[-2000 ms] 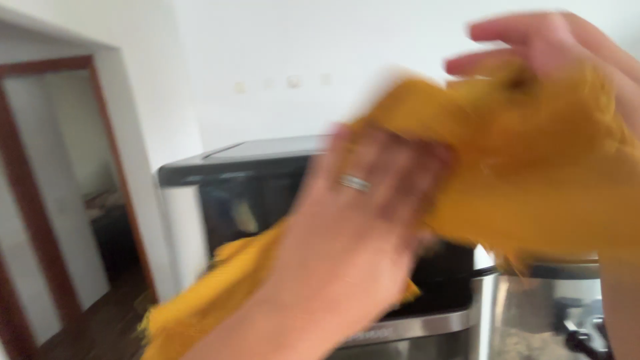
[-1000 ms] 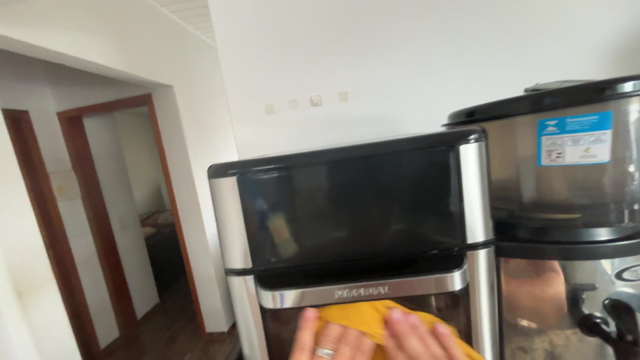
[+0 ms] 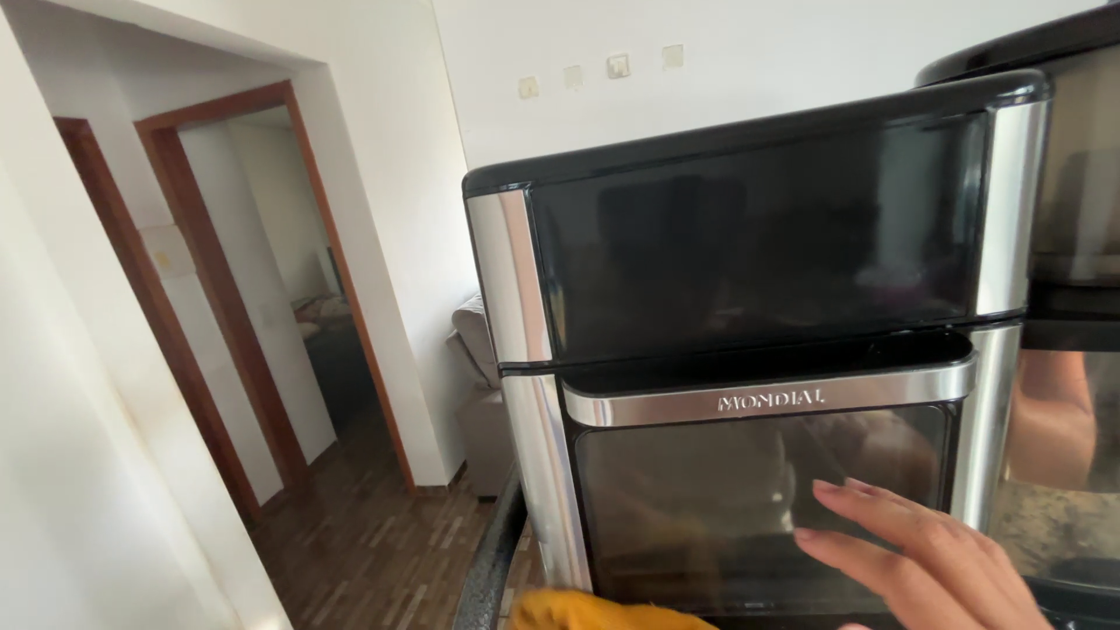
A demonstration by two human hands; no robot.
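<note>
A black and silver Mondial air fryer oven (image 3: 761,236) stands ahead, with a glossy upper panel, a handle bar (image 3: 770,395) and a dark glass door (image 3: 744,516) beneath. In front of the right part of that glass is my right hand (image 3: 927,551), its fingers apart and holding nothing. Whether the fingertips touch the glass cannot be told. A yellow cloth (image 3: 604,612) shows at the bottom edge, by the oven's lower left. My left hand is out of view, so its hold on the cloth is hidden.
Another black and steel appliance (image 3: 1076,175) stands close on the right. A dark counter edge (image 3: 494,542) runs at the oven's left. Beyond are a grey sofa (image 3: 481,402), a wooden door frame (image 3: 350,289) and a white wall.
Both hands were on the yellow cloth earlier. Now the cloth is low at the left, the right hand is off it, and the left hand has left the view. The view has moved closer to the oven.
</note>
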